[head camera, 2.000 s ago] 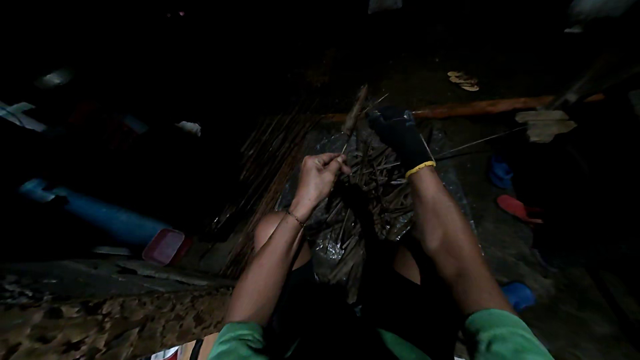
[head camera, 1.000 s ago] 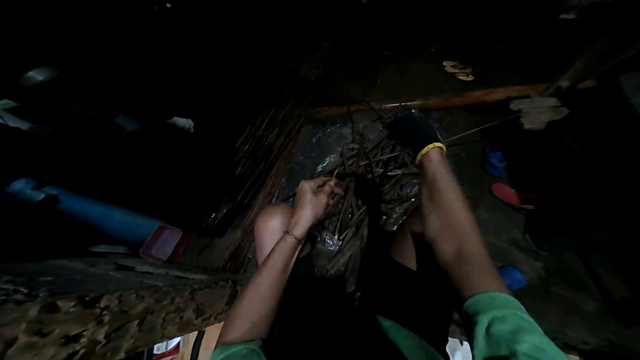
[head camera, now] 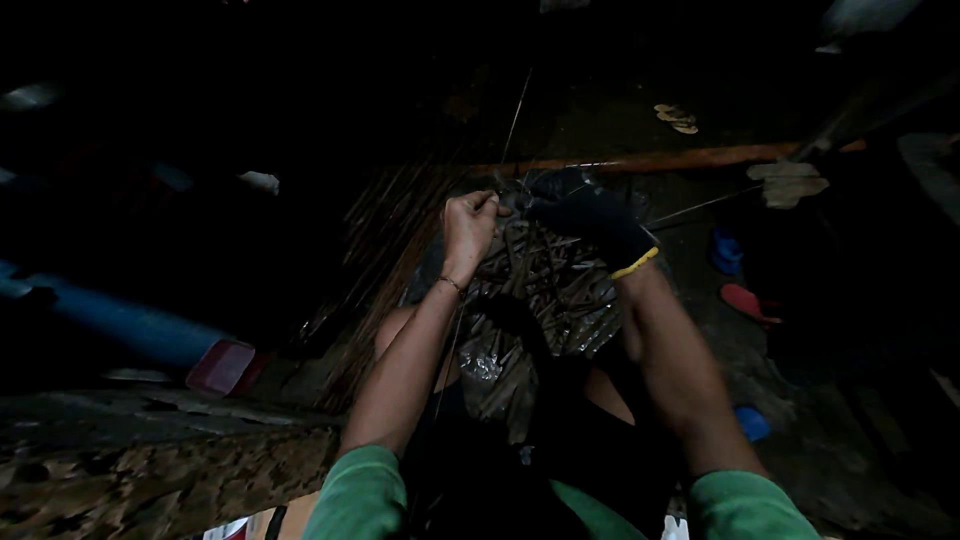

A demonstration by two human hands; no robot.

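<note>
My bare left hand is closed, its thumb and forefinger pinching a thin strand that runs up from the fingers and seems to continue down past the wrist. My right hand, in a dark glove with a yellow cuff, is close beside it; its fingers blend into the dark, and what they hold is hard to tell. Below both hands, between my knees, a heap of thin brown strips or sticks lies on clear plastic sheeting.
Long thin sticks lie left of the heap. An orange-brown pole crosses beyond it. Tan flip-flops, a red slipper and a blue slipper are on the floor. A blue pipe and a pink container are at left.
My left hand has moved up and away from my body, beside the gloved right hand. A long thin strand now shows above and below the left hand.
</note>
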